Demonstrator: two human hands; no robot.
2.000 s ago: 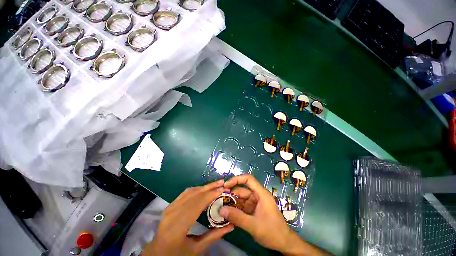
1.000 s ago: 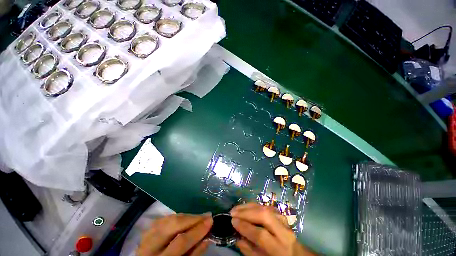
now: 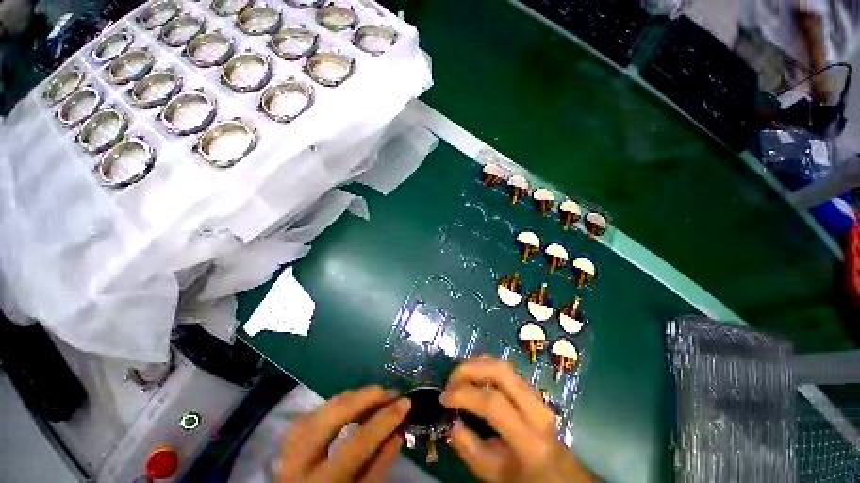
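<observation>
A watch case with a glossy black face is held between my two hands at the bottom centre, black side up. A copper-orange flex tail shows at its lower edge. My left hand grips its left side with fingertips. My right hand has its fingers at the right side and upper right edge. A clear blister tray lies just beyond my hands, with rows of display modules, white backs and orange tails, mostly in its right part.
A white foam tray with rows of silver rings stands upper left on draped white sheets. A white scrap lies on the mat. Stacked empty trays are at right. A red emergency stop is lower left. Keyboards are upper right.
The case was first held with its white back showing, then turned black face up. Now the orange tail shows at its lower edge. The view has shifted slightly.
</observation>
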